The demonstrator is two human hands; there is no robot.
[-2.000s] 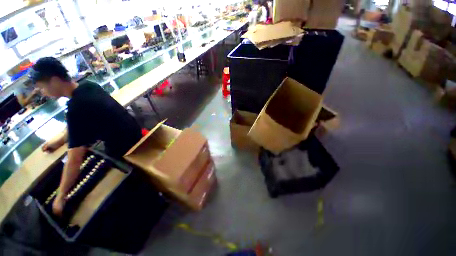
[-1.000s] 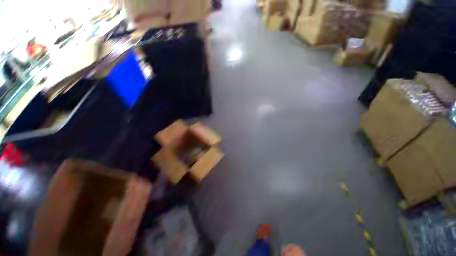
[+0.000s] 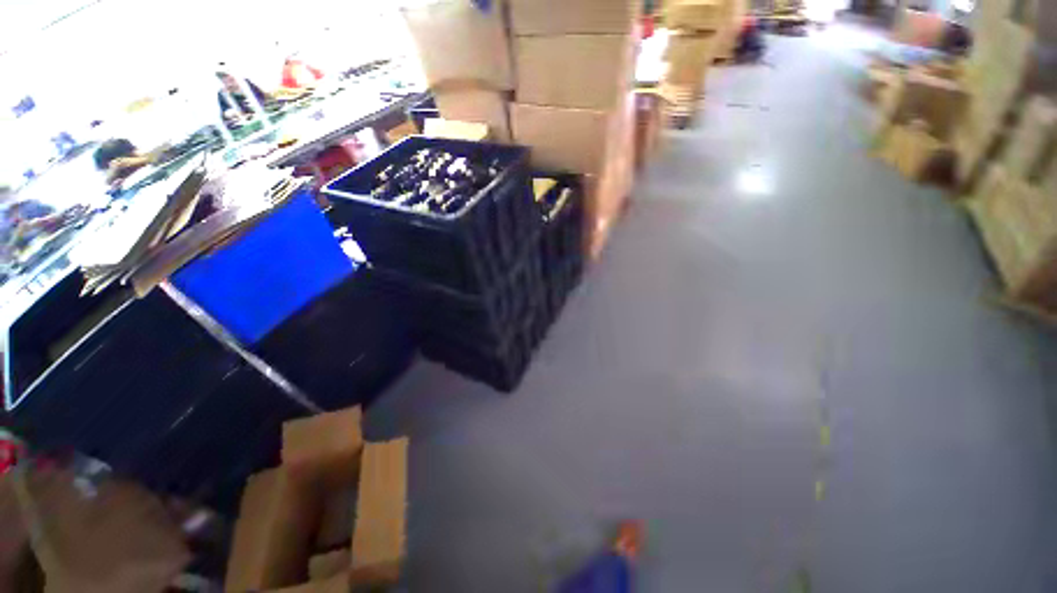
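Neither of my hands is in view. Nearest in front, an open brown carton (image 3: 380,510) stands on the floor at the lower left, flaps up, with a small brown piece inside. Behind it are large black crates (image 3: 313,353). A stack of black crates (image 3: 481,278) stands at centre left; the top one is full of small dark and pale parts (image 3: 435,182) too small to name. A blue sheet or panel (image 3: 272,266) rests at the crates, beside flat cardboard pieces (image 3: 151,226).
Tall cartons (image 3: 568,70) are stacked behind the crates. More cartons (image 3: 1026,220) line the right side of a grey aisle (image 3: 707,348) with a faint yellow floor line. Workers sit at benches at the far left. A blue trouser leg and orange-red shoe (image 3: 627,539) show at the bottom.
The view has swung and moved forward along the aisle. The person bending over a crate two seconds ago is out of view. The open small carton now lies nearer, and the filled crate stack shows clearly.
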